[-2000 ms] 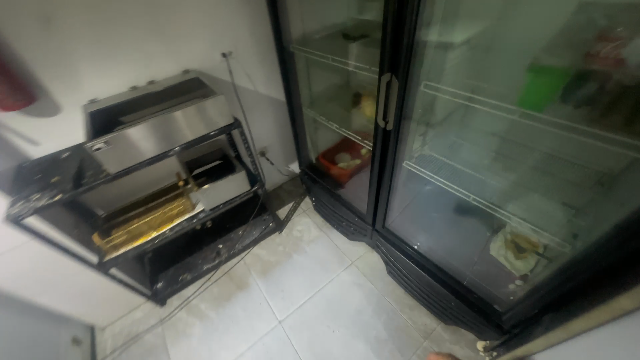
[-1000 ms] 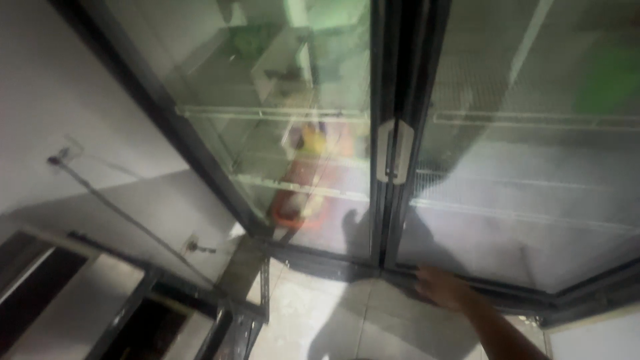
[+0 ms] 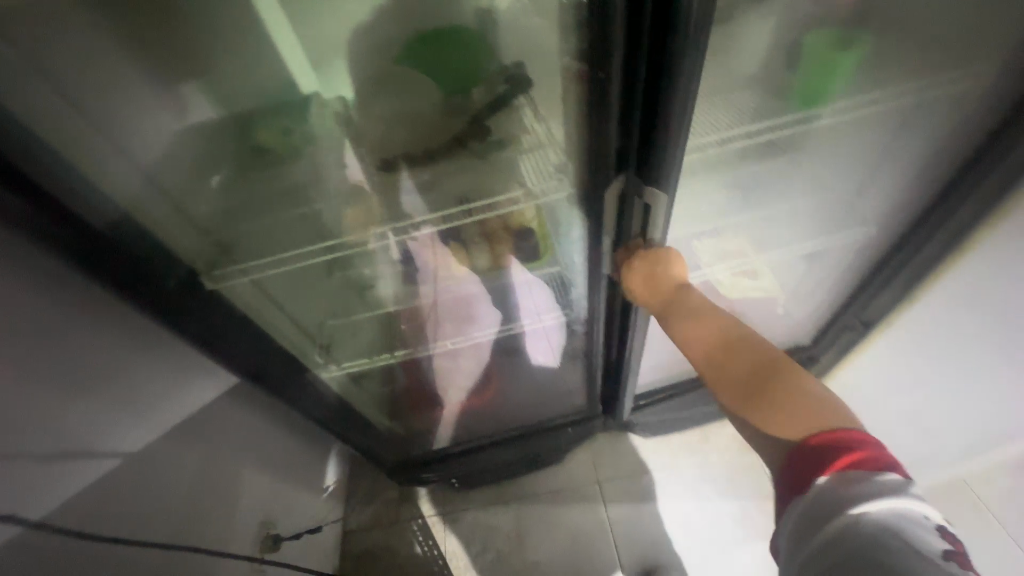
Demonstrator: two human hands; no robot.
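My right hand point(image 3: 652, 276) is closed around the lower part of a door handle point(image 3: 656, 214) on a two-door glass refrigerator. Beside that handle is a second, pale one point(image 3: 614, 216), on the left glass door point(image 3: 480, 384). Both doors look closed, with black frames meeting at the middle. Behind the left glass, a yellowish container point(image 3: 540, 232) with blurred contents appears at a wire shelf point(image 3: 400, 238). A green item point(image 3: 828, 68) shows through the right glass door point(image 3: 768, 192). Reflections blur much of the interior. My left hand is out of view.
A white wall point(image 3: 200, 472) stands at the left, with a wall outlet point(image 3: 272, 538) and a dark cable point(image 3: 160, 547) low down. Pale floor tiles point(image 3: 544, 520) lie below the refrigerator. Another white wall point(image 3: 952, 360) borders it on the right.
My right hand has risen from near the bottom of the right door to the handle and closed on it. The view has moved closer to the refrigerator; the black metal rack has left it.
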